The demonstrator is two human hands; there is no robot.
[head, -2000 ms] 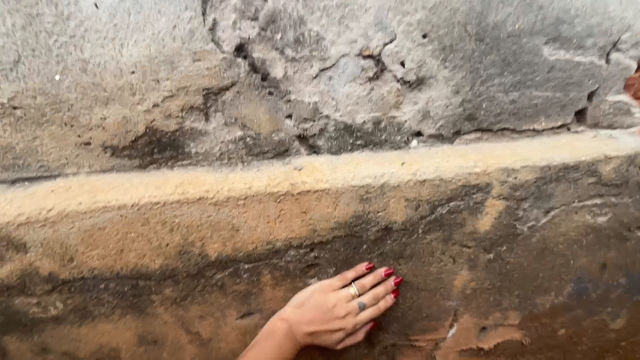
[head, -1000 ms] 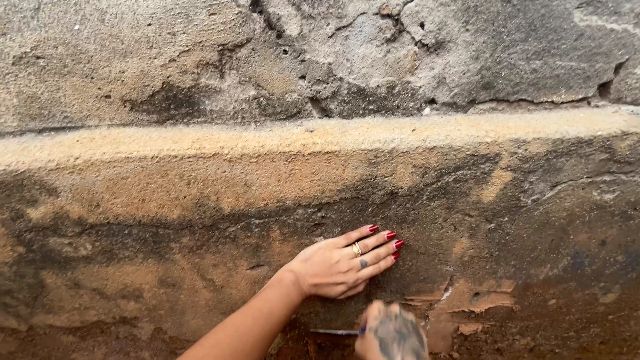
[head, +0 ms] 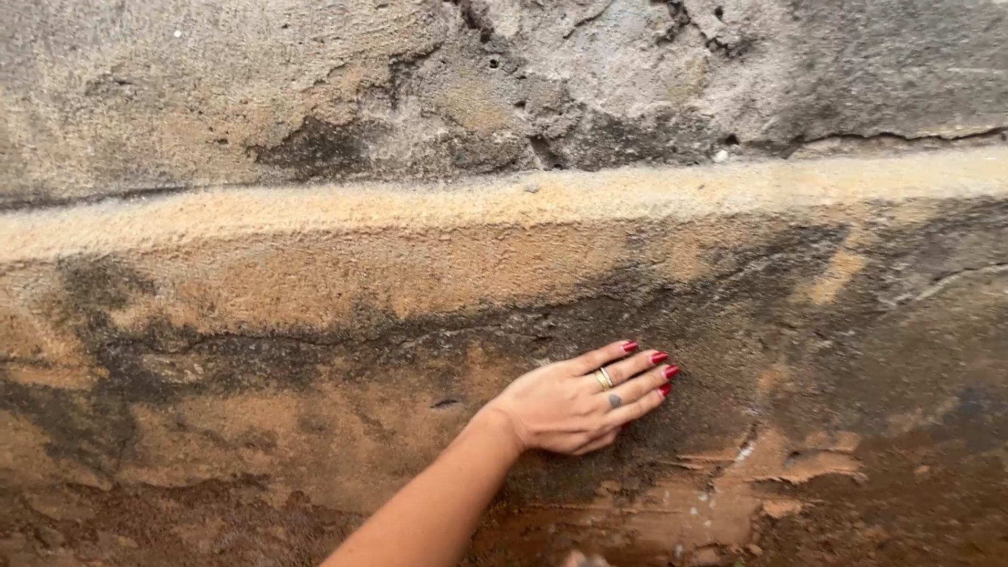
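My left hand (head: 587,402) lies flat, palm down, against the stained lower face of an old plastered wall (head: 378,276). It holds nothing; its fingers are extended toward the right, with red nails, gold rings and a small finger tattoo. Below and to the right of it is a patch of flaking reddish-orange plaster (head: 709,504). A blurred sliver of my right hand (head: 584,560) shows at the bottom edge, below the left hand. The rest of the right hand and anything in it are hidden outside the frame.
A pale yellow ledge (head: 441,206) runs across the wall above my left hand. Over it is rough grey plaster (head: 614,79) with cracks and holes. Crumbly dark brown material (head: 197,524) covers the wall at the lower left.
My right hand, which held a thin tool beside the flaking patch one second ago, has dropped almost wholly out of view at the bottom. My left hand stays against the wall.
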